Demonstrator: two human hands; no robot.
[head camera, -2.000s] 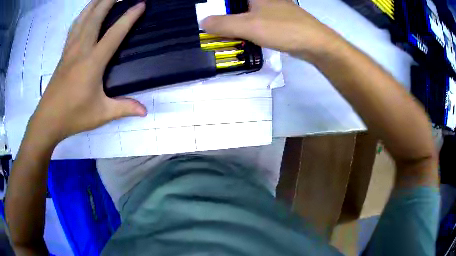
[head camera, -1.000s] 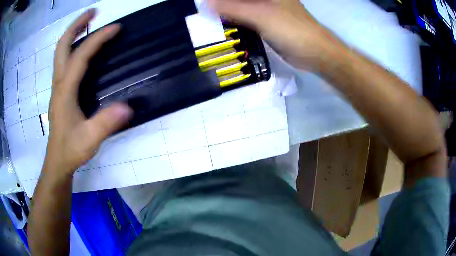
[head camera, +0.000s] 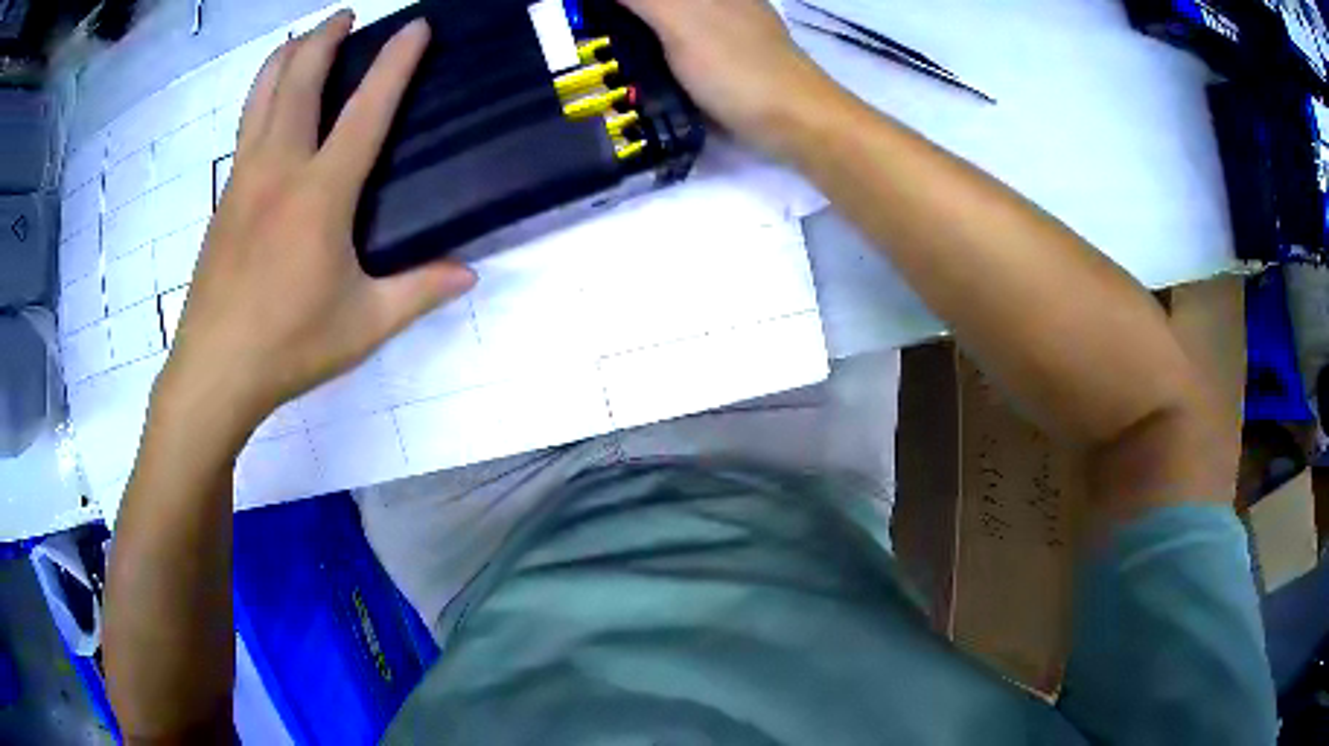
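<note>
The black plastic housing (head camera: 481, 146) lies on the white gridded sheet (head camera: 700, 292) at the top centre. The internal module (head camera: 590, 96), with short yellow strips, a white label and some blue, sticks out a little at the housing's right end. My left hand (head camera: 299, 219) grips the housing's left end, fingers on top and thumb along the near edge. My right hand (head camera: 729, 66) is at the module's right end; its fingertips are hidden or cut off by the top edge. Dark pointed tweezers (head camera: 911, 54) lie on the bench to the right.
Black modules (head camera: 1265, 161) are grouped at the bench's right side. A brown carton (head camera: 1006, 510) with handwriting is under the bench at right. A blue bin (head camera: 328, 612) is below the bench at lower left. Grey objects (head camera: 22, 219) stand at the far left edge.
The module sits deeper in the housing, with shorter yellow strips showing. My right hand has come back against the module's end. The view has shifted, bringing the tweezers into sight.
</note>
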